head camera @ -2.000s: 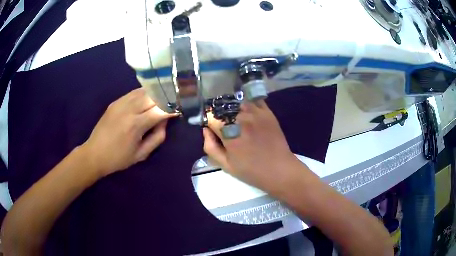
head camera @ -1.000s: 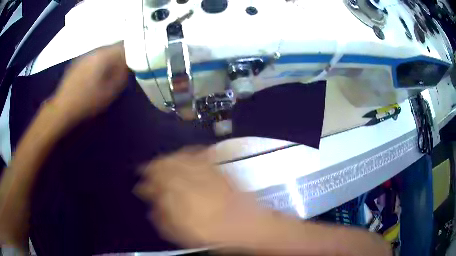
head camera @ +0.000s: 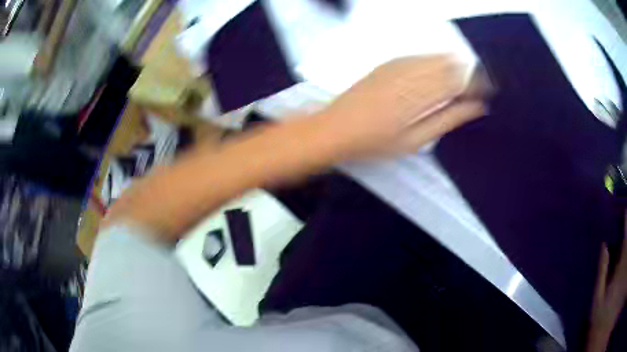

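The view is strongly blurred. A large dark purple garment panel (head camera: 512, 158) lies on the white table at the right. My left hand (head camera: 440, 103) reaches across from the lower left, its fingertips at the panel's upper left edge beside a small pale patch; whether it grips anything is unclear. My right hand (head camera: 608, 295) is cut off by the right edge, on or beside the dark cloth; its fingers cannot be made out.
Another dark piece (head camera: 251, 58) lies on the white surface at upper left. Small dark cut pieces (head camera: 240, 237) lie on a lower pale surface (head camera: 265, 295). More dark cloth (head camera: 364, 254) hangs below the table's edge. A grey-clothed lap (head camera: 330, 330) shows at the bottom.
The view has swung left, away from the sewing machine head. My left hand has left the needle area's left side and now reaches over the panel's edge; my right hand is mostly out of frame.
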